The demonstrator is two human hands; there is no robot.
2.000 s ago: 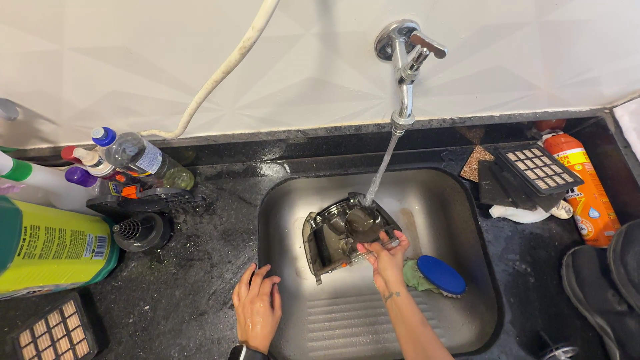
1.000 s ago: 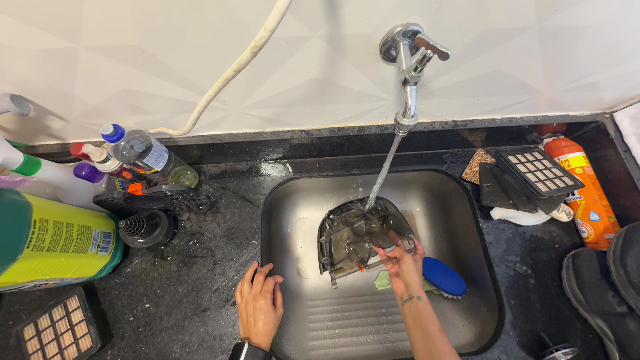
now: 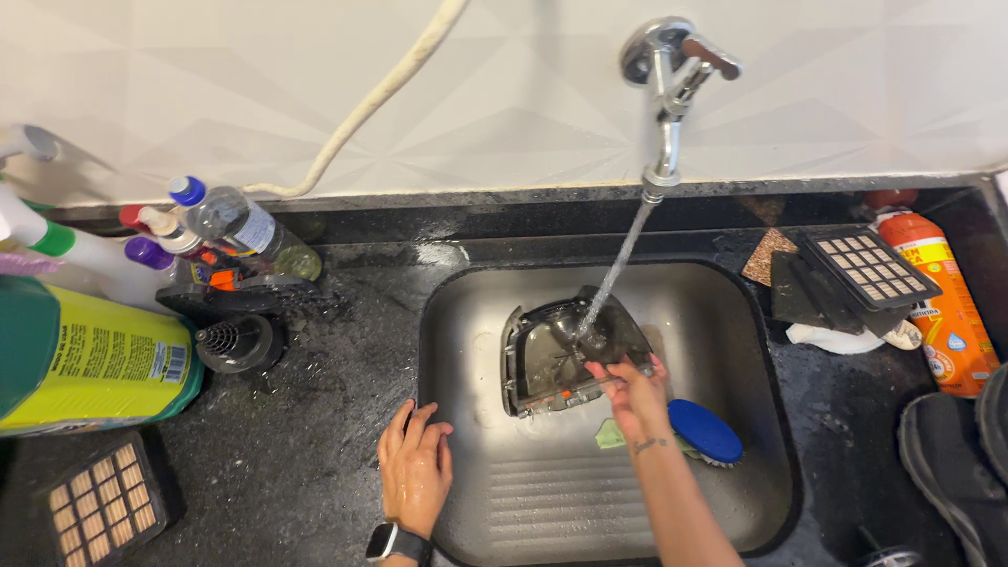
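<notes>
My right hand grips the near right edge of a dark translucent plastic container, which looks like a vacuum cleaner's dust bin, inside the steel sink. Water from the wall tap pours into it. My left hand, wet and with fingers spread, rests at the sink's left rim and holds nothing. Close to my right wrist, a blue-backed brush lies bristles down on a green cloth, partly hidden by the wrist.
Left on the black counter are a large green-yellow container, several bottles, a dark conical part and a pleated filter. To the right lie another filter, dark pads, an orange can and black shoes.
My right hand has turned and tilted the plastic container under the running water, so its open inside shows differently. My left hand has stayed at the sink's rim.
</notes>
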